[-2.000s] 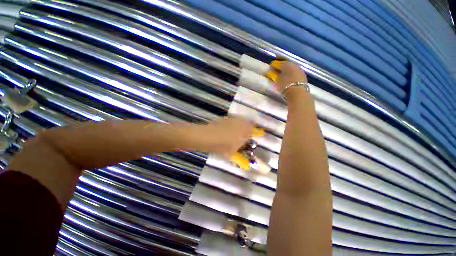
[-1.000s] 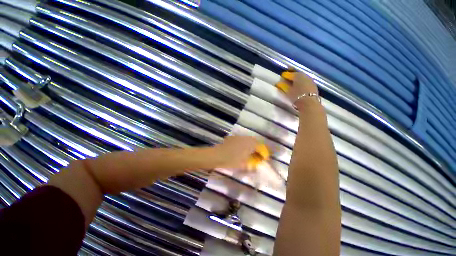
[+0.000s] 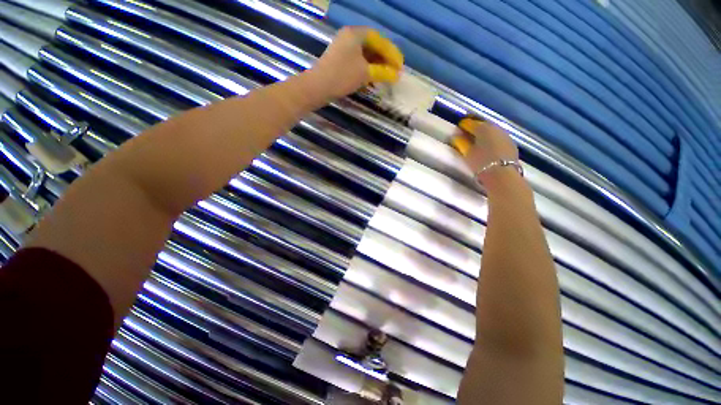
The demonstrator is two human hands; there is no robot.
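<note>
White fabric [image 3: 427,237] lies over the metal tubes in ridges, its slanting left edge across the tubes. My left hand [image 3: 356,59], with yellow finger covers, is at the top by the bright long bar. A blurred pale piece [image 3: 409,93] shows just below its fingertips; whether the fingers hold it I cannot tell. My right hand [image 3: 482,146], also with yellow finger covers, is on the fabric's upper edge; its fingertips are bent down and partly hidden. A metal clip [image 3: 370,353] sits on the fabric's lower left corner, with another partly cut off below it.
Bare chrome tubes [image 3: 269,194] fill the left side. Clips with pale tabs [image 3: 59,149] lie at far left. Blue ridged fabric [image 3: 537,87] spans the upper right behind the long bright bar [image 3: 585,180]. Both forearms cross the tubes.
My left hand has moved up from mid-fabric to the top bar, where a pale piece now shows. My right hand stays near the fabric's upper edge. The view has shifted slightly.
</note>
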